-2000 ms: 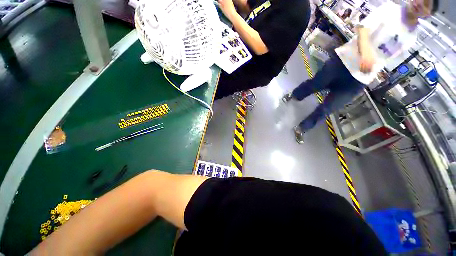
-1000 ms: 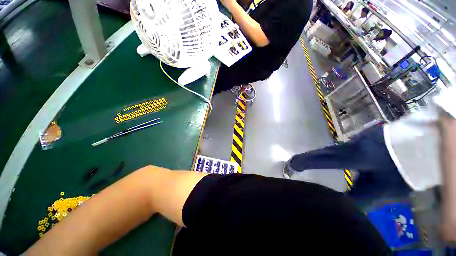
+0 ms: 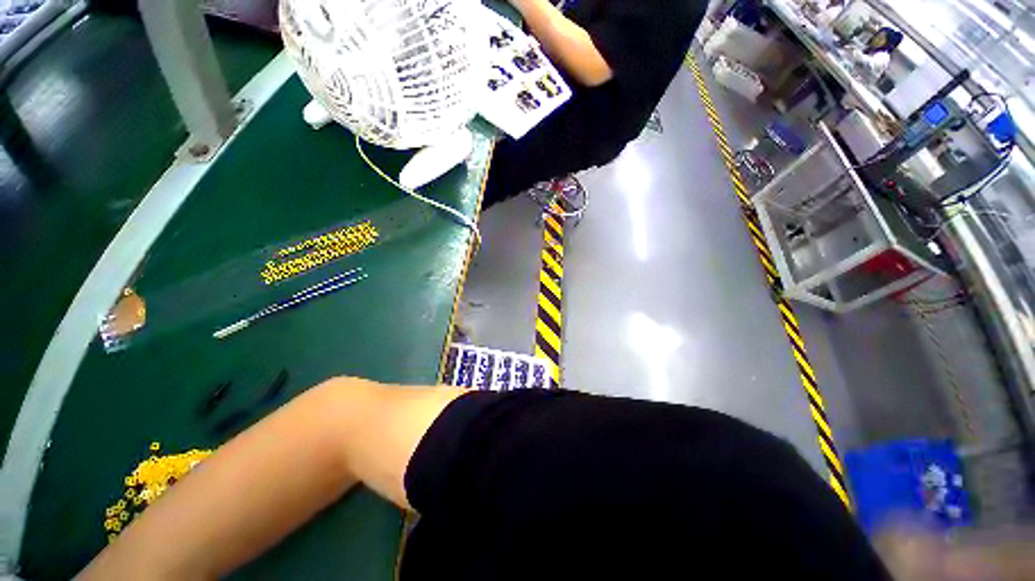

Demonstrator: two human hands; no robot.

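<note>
Neither of my hands is in view; a bare forearm with a black sleeve crosses the bottom, and its hand is cut off at the lower left. A pile of small loose yellow pieces (image 3: 159, 471) lies beside the forearm on the green bench (image 3: 341, 329). Further up, yellow pieces in rows (image 3: 321, 252) lie near tweezers (image 3: 289, 303). Two blurred small black pieces (image 3: 216, 397) lie between the pile and the tweezers. A clear film piece with a round orange-brown spot (image 3: 125, 318) lies near the pale rail.
A white desk fan (image 3: 386, 68) with a cable stands at the far end. A seated person (image 3: 636, 80) is beside a white tray of dark parts (image 3: 528, 85). Another parts tray (image 3: 497, 370) shows past the bench edge. A blurred skin-coloured shape is at the lower right.
The walking person in the white top has moved down and right, mostly out of the picture. The view has shifted slightly. The bench items keep their places.
</note>
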